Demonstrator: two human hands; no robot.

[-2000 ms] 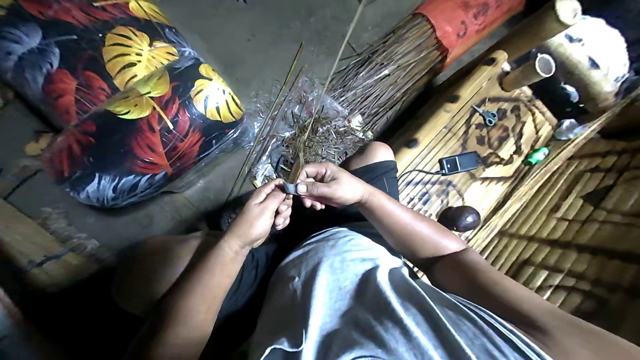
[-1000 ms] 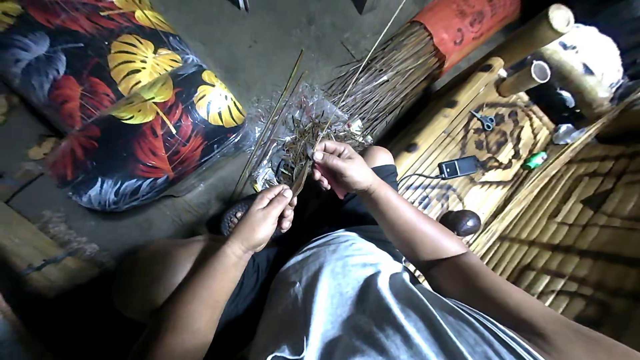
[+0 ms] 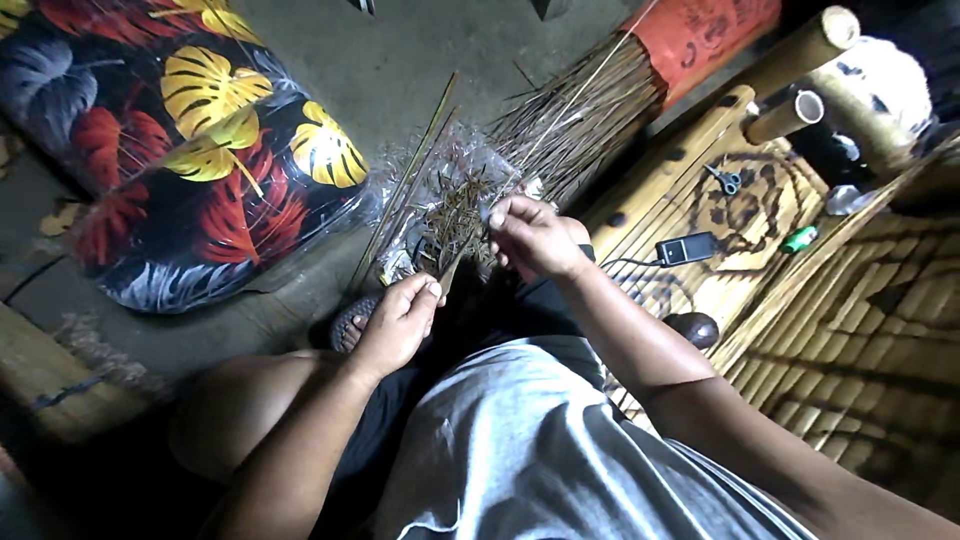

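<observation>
My left hand [image 3: 401, 319] is closed around a thin brown strip [image 3: 450, 276], whose tip sticks up past the thumb. To its upper right, my right hand [image 3: 536, 236] pinches something small and pale at the fingertips, too blurred to name. The two hands are apart. Below and beyond them lies a heap of dry brown plant scraps [image 3: 457, 217] on clear plastic film [image 3: 450, 150]. Long thin sticks [image 3: 409, 180] lean at the left of the heap. A bundle of thin sticks [image 3: 585, 112], wrapped in a red sheet [image 3: 705, 45], lies behind the right hand.
A plastic-wrapped, leaf-patterned cushion or roll [image 3: 202, 150] lies at the left. On the bamboo bench [image 3: 637, 202] at the right are scissors [image 3: 724, 180], a black device with a cable [image 3: 685, 249], a green item [image 3: 799, 239] and a dark round object [image 3: 691, 330].
Two seconds ago my hands were together at a small grey band-like piece. They have since moved apart, the right one up and away from the left.
</observation>
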